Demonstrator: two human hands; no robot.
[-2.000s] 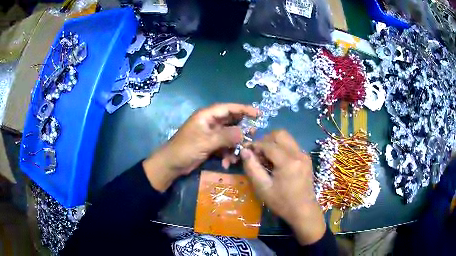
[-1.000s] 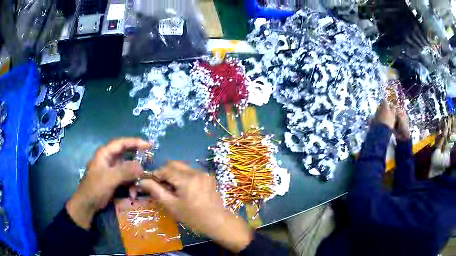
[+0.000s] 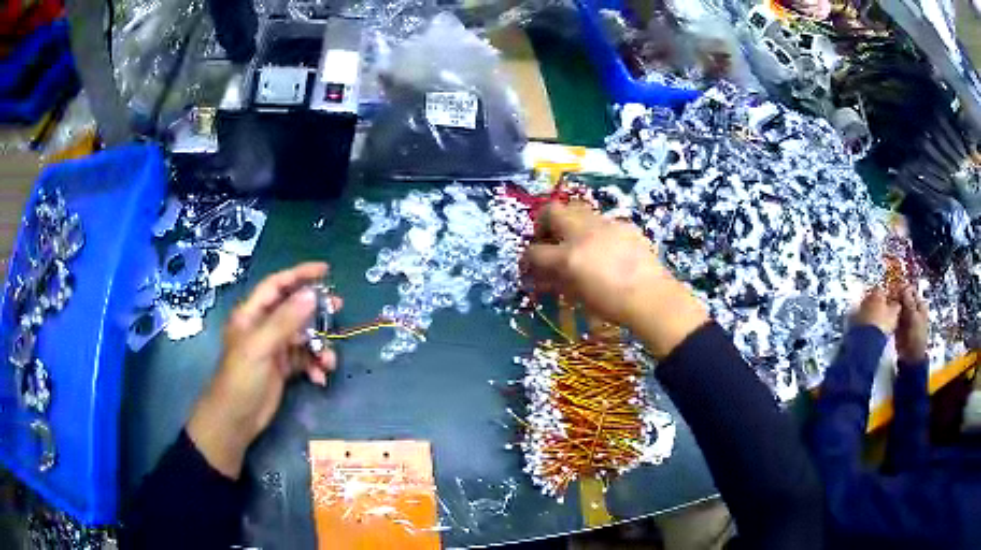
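My left hand (image 3: 269, 349) is shut on a holder plate (image 3: 322, 312), held above the bench at the left of centre. A yellow-orange lead wire (image 3: 364, 329) sticks out from the plate to the right. My right hand (image 3: 592, 263) is over the red lead wires (image 3: 524, 198), its fingertips down at them and covering most of the bundle. Whether it grips a wire cannot be told. The yellow-orange wire bundle (image 3: 592, 408) lies below my right hand. The clear plastic inserts (image 3: 436, 249) lie in a loose pile between my hands.
Blue tray (image 3: 97, 322) with wired assemblies at left, plates (image 3: 192, 274) beside it. Orange pad (image 3: 371, 526) with silver slivers at the near edge. Large plate heap (image 3: 753, 226) at right. Black box (image 3: 288, 134) and parts bag (image 3: 446, 107) at rear. Another person's hands (image 3: 898, 312) at far right.
My right hand has left my left hand and moved across to the red wires. The plate in my left hand now shows with a yellow-orange wire sticking out. The view has shifted.
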